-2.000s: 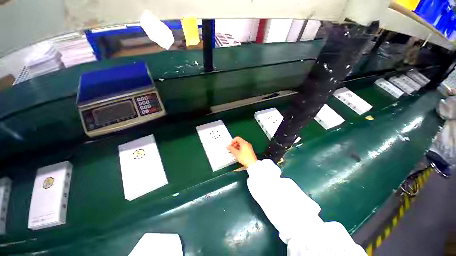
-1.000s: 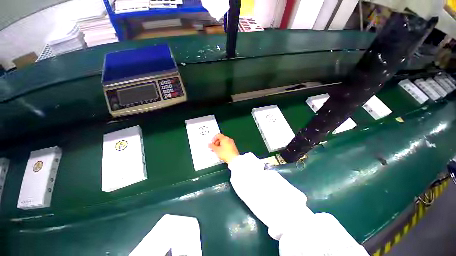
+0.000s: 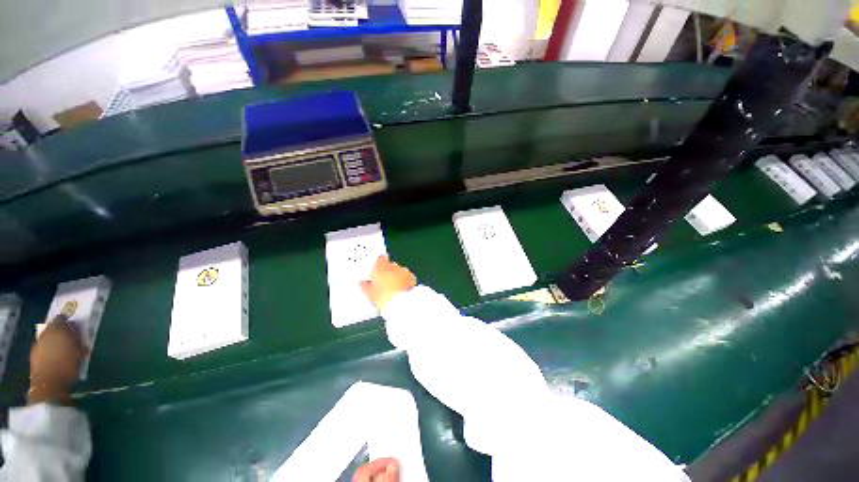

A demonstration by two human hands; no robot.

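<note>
My right hand (image 3: 388,281) reaches over a white product box (image 3: 348,294) on the green belt. Its fingers are bent together at the box's right side, below a pale round emblem; whether a small piece is between them cannot be told. My left hand (image 3: 379,471) shows only as fingertips at the bottom edge, over a bent white sheet (image 3: 388,414). The rest of that hand is cut off.
White boxes lie spaced along the belt (image 3: 287,292). Another person's hand (image 3: 58,358) is on a box at far left. A blue-topped scale (image 3: 311,155) stands behind. A dark post (image 3: 697,160) slants across at right.
The view has shifted, so the scale sits further right. My right hand remains at the same box, now further left. My left fingertips and another person's hand have come into view.
</note>
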